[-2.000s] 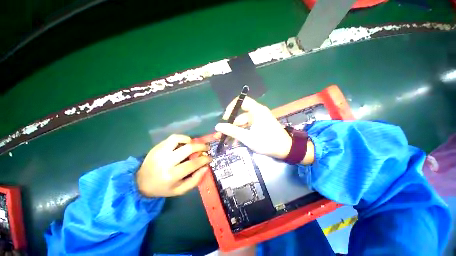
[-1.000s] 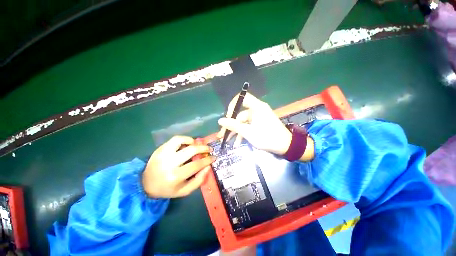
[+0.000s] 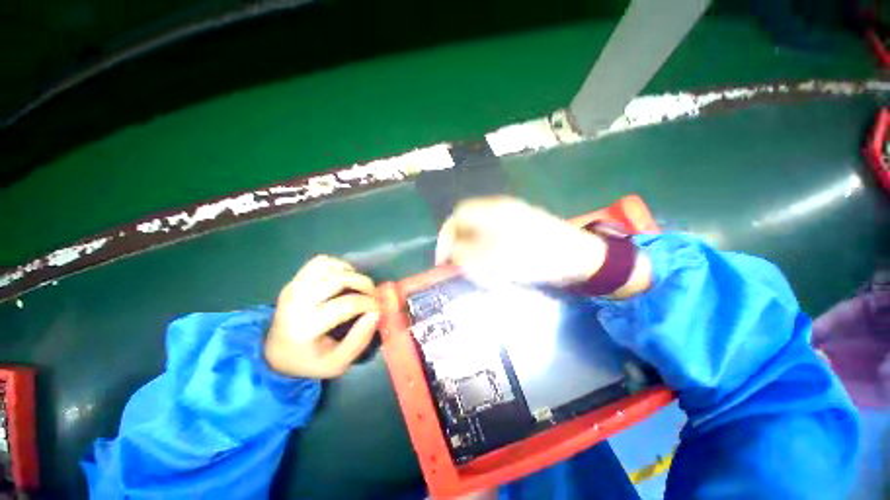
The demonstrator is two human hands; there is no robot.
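The open-backed tablet unit lies in its orange-red carrier tray (image 3: 420, 420), tilted on the bench. Its main board (image 3: 476, 391) is at the left, with the silver-grey battery (image 3: 576, 356) beside it under bright glare. My left hand (image 3: 320, 320) is at the tray's upper left corner, fingers curled, fingertips close to the rim; whether it holds anything cannot be told. My right hand (image 3: 517, 242), with a dark red wristband (image 3: 617, 266), is over the tray's top edge. It is blurred, its fingers are hidden, and no slim tool shows.
A dark square patch (image 3: 459, 190) and a pale clear strip (image 3: 390, 251) lie beyond the tray. A grey post (image 3: 639, 59) stands at the chipped bench edge. Another orange-red tray (image 3: 21, 430) is cut off at the left; another shows at the right. Pink cloth is at the right.
My right hand has lifted off the board's corner and turned over; the slim dark tool no longer shows. My left hand has drawn slightly left, off the board's corner. Part of a tray has appeared at the right.
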